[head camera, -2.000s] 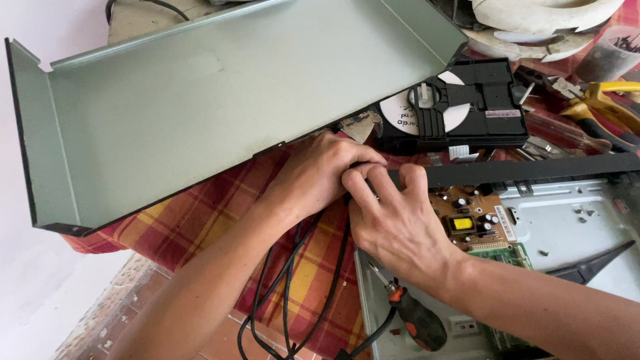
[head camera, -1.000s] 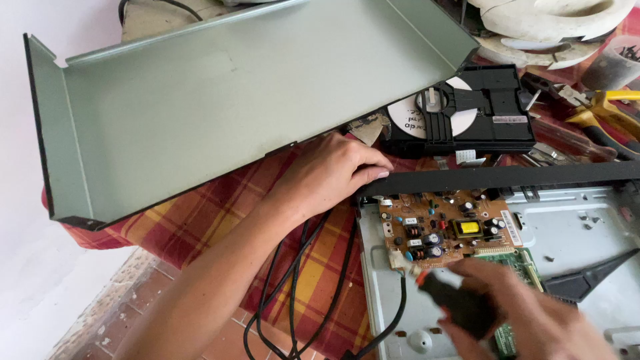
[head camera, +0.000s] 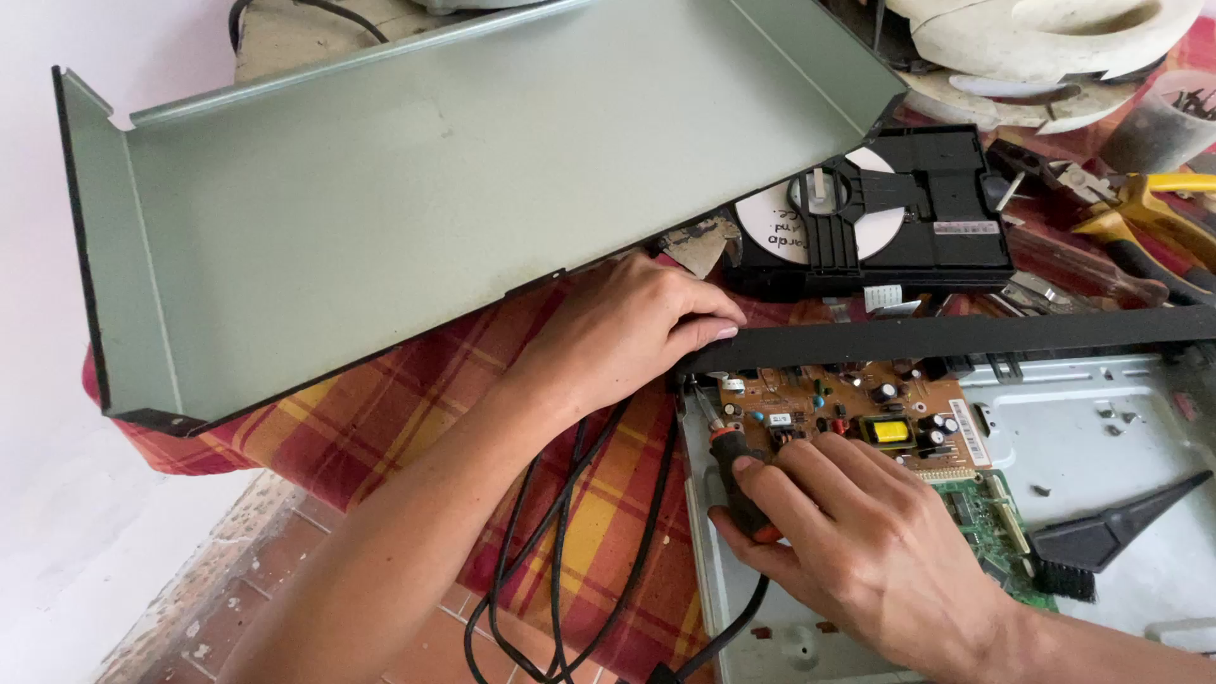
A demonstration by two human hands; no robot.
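My left hand (head camera: 636,332) grips the left end of a black front panel (head camera: 912,340) along the edge of an opened metal chassis (head camera: 1092,418). My right hand (head camera: 845,532) holds a screwdriver (head camera: 739,475) with a black and red handle; its tip reaches the chassis corner just under the panel's end. Beside the tip lies a brown power circuit board (head camera: 845,408) with a yellow transformer. A green circuit board (head camera: 983,532) adjoins it, partly hidden by my right hand. A black brush (head camera: 1107,537) and several loose screws (head camera: 1116,415) rest in the chassis.
A large metal cover (head camera: 456,190) lies at the upper left. Behind the panel are a black disc drive (head camera: 936,209) with a disc, yellow-handled pliers (head camera: 1140,209) and a plastic cup (head camera: 1164,119) of small parts. A black cable (head camera: 570,532) hangs over the checked cloth (head camera: 361,427).
Two seconds ago both hands were together at the panel's end and the screwdriver lay in the chassis. My right hand has picked it up and moved its tip to the corner.
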